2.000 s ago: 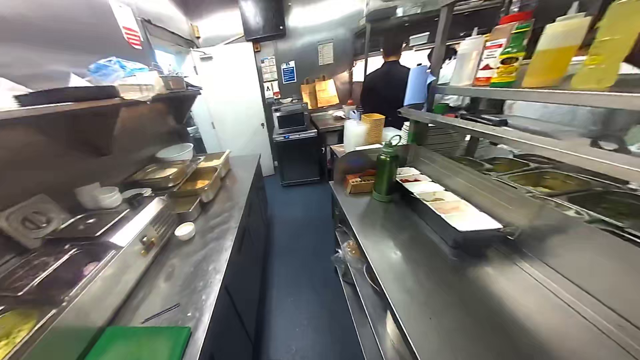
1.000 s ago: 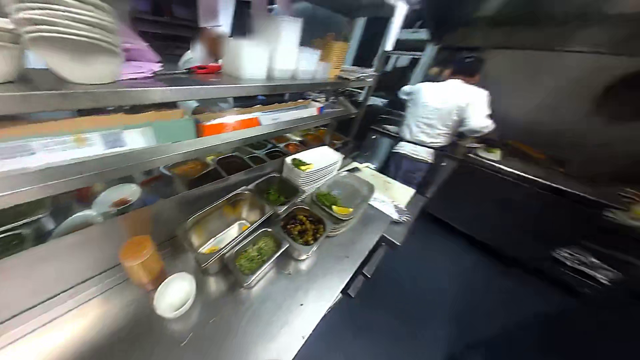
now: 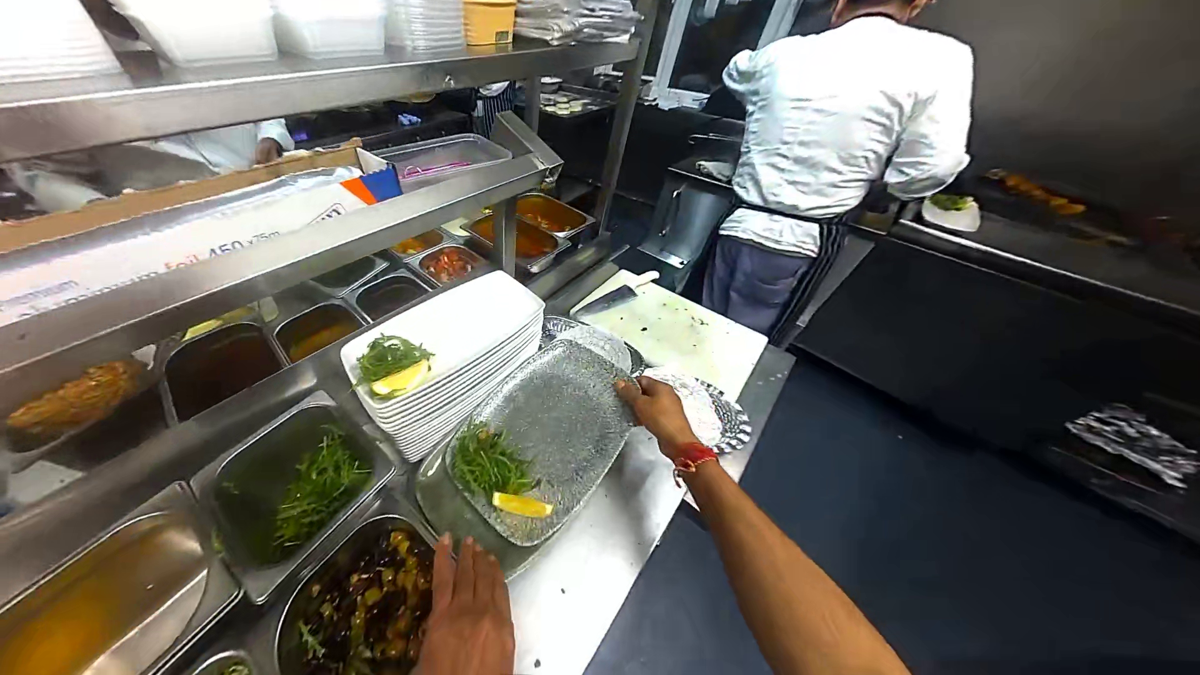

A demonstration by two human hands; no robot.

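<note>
My right hand, with a red thread at the wrist, grips the right rim of a grey speckled rectangular plate. Green leaves and a lemon wedge lie at the plate's near end. Under it shows the edge of another dish. My left hand is flat with its fingers extended, by the near end of the plate and the steel pan of dark chopped vegetables; whether it touches either is unclear. Beside the plate stands a stack of white rectangular plates, its top one bearing leaves and lemon.
A cutting board with a knife lies beyond the plates. Foil platters are on the counter by my right hand. Steel pans of food and a shelf line the left. A person in white stands ahead, facing away.
The view has swung round and come closer to the plates and pans. Both my hands are now in view, the right one on the grey plate; neither showed before.
</note>
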